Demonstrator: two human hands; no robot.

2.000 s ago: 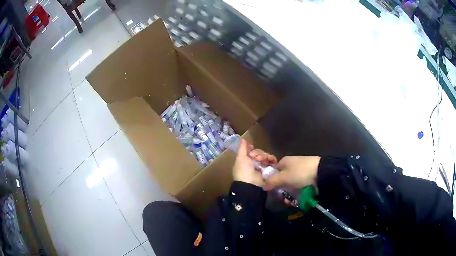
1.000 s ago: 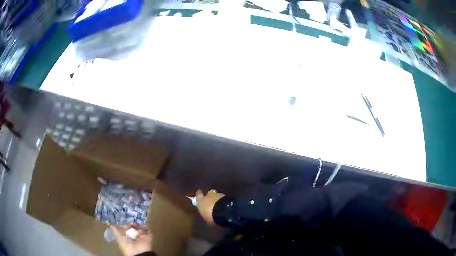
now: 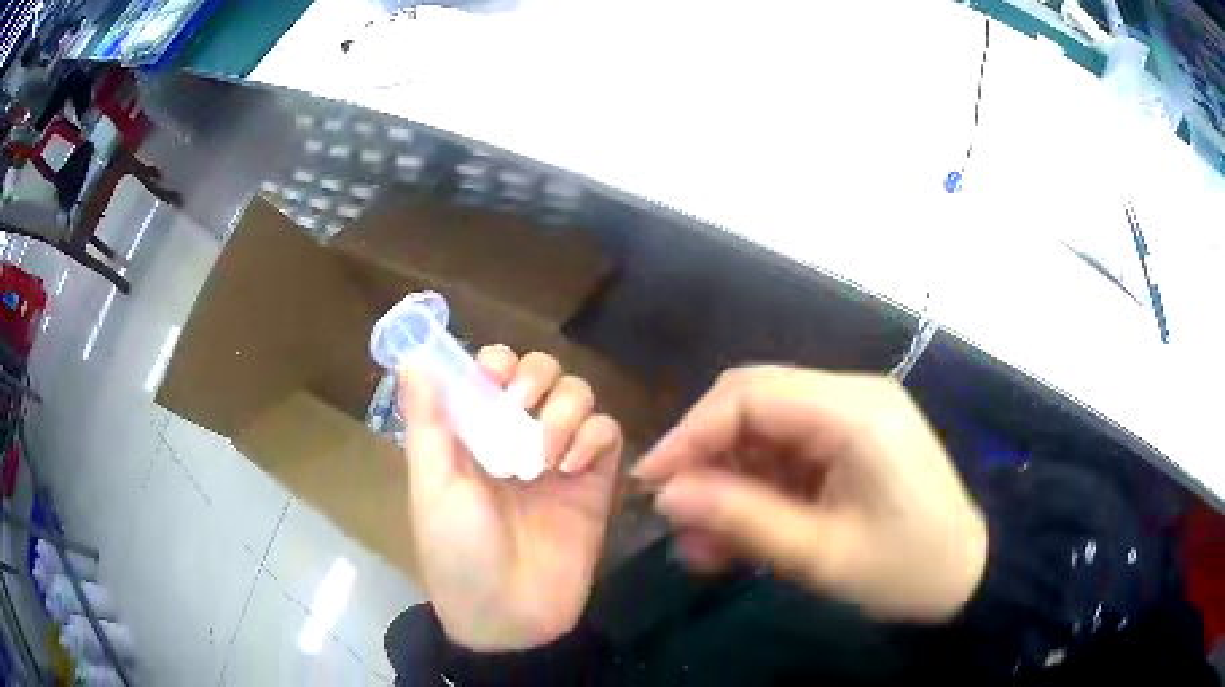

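Note:
My left hand (image 3: 508, 537) holds a translucent syringe barrel (image 3: 473, 400) between thumb and fingers. Its flanged wide end points up and left, and its other end lies by my fingers. My right hand (image 3: 820, 490) is just to the right, blurred, with thumb and fingertips close together. A tiny thing may be at its fingertips, too unclear to name. Behind my left hand is an open cardboard box (image 3: 249, 329) on the floor; some syringes (image 3: 386, 407) show inside, mostly hidden by the hand and barrel.
The bench with its white sheet (image 3: 752, 121) runs across the top and right. A cord with a blue piece (image 3: 953, 180) and a thin dark tool (image 3: 1146, 273) lie on it. A chair (image 3: 81, 201) stands at upper left. White bottles (image 3: 74, 604) show at lower left.
My left hand has risen from the box with the barrel, closer to the camera. My right hand has come beside it. The view has turned, and the green-fitted hose seen earlier no longer shows.

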